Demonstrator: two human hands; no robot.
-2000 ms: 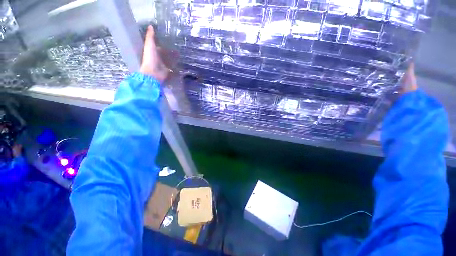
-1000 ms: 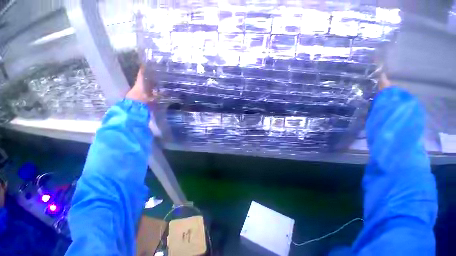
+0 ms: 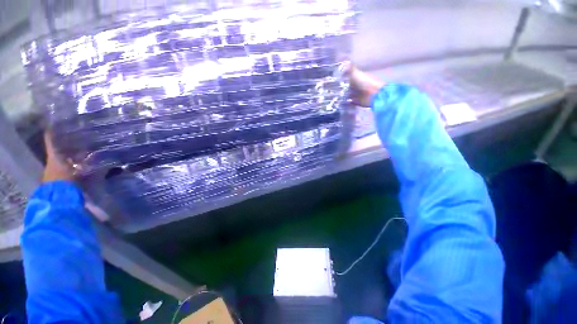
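A large glittering clear bundle of stacked blister trays [image 3: 215, 95] fills the upper left and centre, at the overhead shelf [image 3: 373, 152]. My left hand [image 3: 58, 158] is on its left side and my right hand [image 3: 364, 87] on its right side, so it is held between them. Both fingers are partly hidden or blurred against the shiny plastic. The bundle's underside shows, with tray edges in thin layers. Whether it touches the shelf cannot be told.
Below the shelf, on the green bench, are a white box [image 3: 304, 272] with a white cable, a tan carton [image 3: 207, 312] and a white tissue [image 3: 150, 309]. A slanting grey post [image 3: 142, 262] is at lower left. A white label [image 3: 458, 114] is on the shelf. Blue clothing shows at lower right.
The view has turned to the right. The bundle and both hands now sit further left in the picture, and more of the shelf shows at right. Both hands stay on the bundle.
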